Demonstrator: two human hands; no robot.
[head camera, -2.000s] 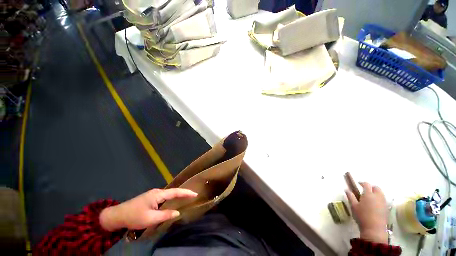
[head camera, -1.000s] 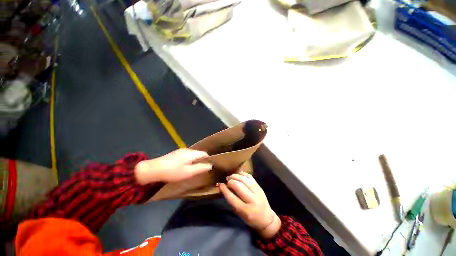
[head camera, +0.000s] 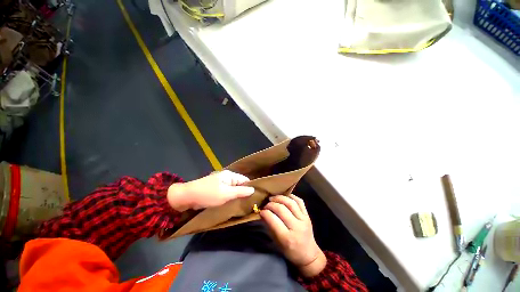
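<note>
A tan handbag (head camera: 272, 181) lies across my lap, mouth open, its dark lining and a small gold ring showing at the far end. My left hand (head camera: 212, 190) holds the bag's wall, fingers reaching over into the mouth. My right hand (head camera: 289, 227) is at the near rim, fingertips by a small gold metal closure (head camera: 256, 209). Whether the fingertips grip the closure or only the rim beside it is hard to tell. The wooden-handled tool (head camera: 451, 205) lies on the bench beside a small yellow-grey block (head camera: 424, 224).
A white bench (head camera: 365, 125) runs along my right. It carries a grey-beige bag (head camera: 394, 27) with yellow edging, a blue basket (head camera: 498, 24), a green-handled corded tool (head camera: 480, 235) and a cream tub (head camera: 507, 240). A beige container (head camera: 35, 197) with a red band stands at left.
My right hand has left the wooden-handled tool on the bench and come to the bag's near rim. My left hand has moved further over the bag's wall. The view has shifted.
</note>
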